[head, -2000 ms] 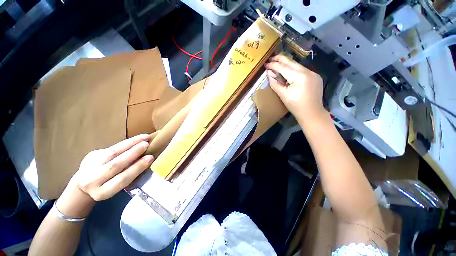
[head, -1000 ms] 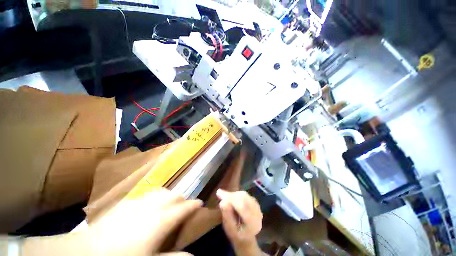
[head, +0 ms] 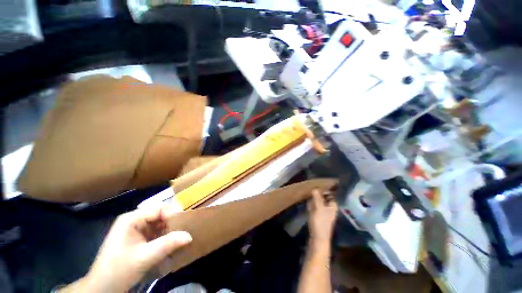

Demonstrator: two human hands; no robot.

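A brown fabric panel (head: 246,220) is stretched along the near side of the long narrow bed (head: 252,182). My left hand (head: 134,243) grips its near-left end, thumb on top. My right hand (head: 323,213) is at its far-right end, fingers closed on the edge; the picture is blurred there. The yellow guide strip (head: 243,163) lies on the bed and points to the sewing head (head: 366,83). More brown fabric (head: 189,176) shows along the strip's far side. Where the strip meets the head, small parts are too blurred to tell.
A stack of brown panels (head: 109,137) lies on a low support at left. Red air tubes (head: 232,113) hang below the white side table (head: 252,63). A control screen (head: 506,212) is at the right edge. A white machine part (head: 398,232) stands right of my right hand.
The view has shifted. My hands, close together a second ago, are now apart at the two ends of the fabric panel, which is now stretched along the bed's near side.
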